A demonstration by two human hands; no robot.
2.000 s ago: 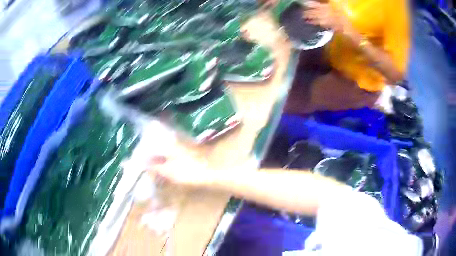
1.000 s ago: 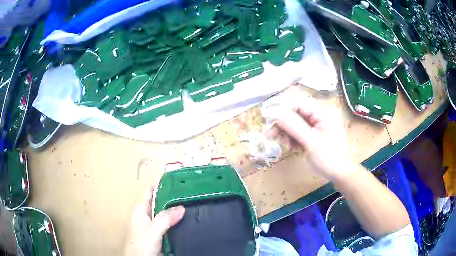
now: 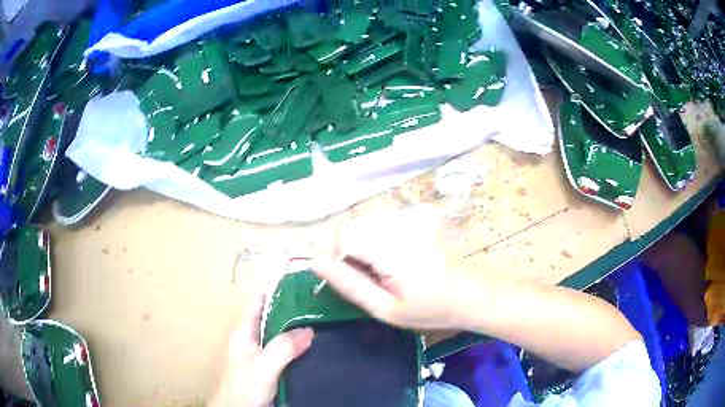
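A glossy green housing shell [image 3: 350,362] with a pale rim and a large dark recess stands at the lower middle, cut off by the bottom edge. My left hand [image 3: 266,358] grips its left side, thumb over the front near the recess. My right hand [image 3: 397,274] is over the housing's top end, fingertips at its green face. A thin pale piece shows by the fingertips; whether they hold it I cannot tell. White blobs [image 3: 459,181] lie on the stained part of the board behind the right hand.
Loose green panels [image 3: 318,103] fill a white liner [image 3: 278,203] behind the hands. A blue bin [image 3: 191,24] is at the back left. Green housings overlap at the left [image 3: 60,366] and right [image 3: 600,155]. A blue crate [image 3: 640,310] and an orange sleeve [image 3: 716,262] show at right.
My right hand has moved from the white blobs left and down to the housing's top end. My left hand still holds the housing, which was out of view two seconds ago.
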